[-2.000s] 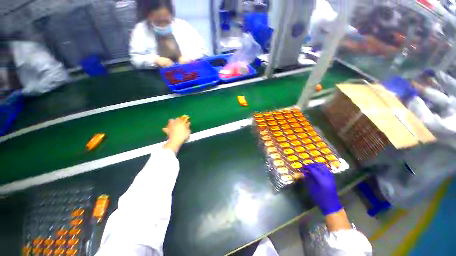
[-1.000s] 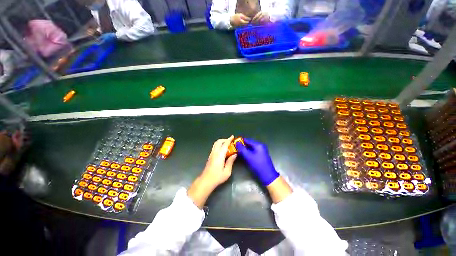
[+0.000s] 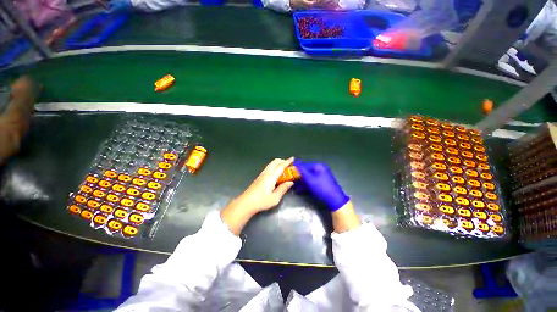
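Observation:
An orange component (image 3: 288, 175) is held between both hands above the middle of the dark green bench. My left hand (image 3: 264, 190), bare, grips it from the left with thumb and fingers. My right hand (image 3: 320, 184), in a purple-blue glove, has its fingertips on the component's right end. The fingers hide part of it. A part-filled tray (image 3: 128, 183) lies at the left, orange parts in the near rows, far pockets empty. A single set-aside part (image 3: 196, 159) lies by its right edge. A full tray stack (image 3: 455, 177) lies at the right.
The green conveyor belt (image 3: 262, 85) runs beyond a pale rail (image 3: 244, 114) and carries spaced orange parts. Blue bins (image 3: 337, 47) stand across it. A carton (image 3: 536, 183) is at the far right. Another person's hand (image 3: 17, 116) reaches in at the far left.
The left hand has come back from the belt and the right from the full tray stack; both now meet at one component. Since the last earlier frame they have barely moved. The view has shifted.

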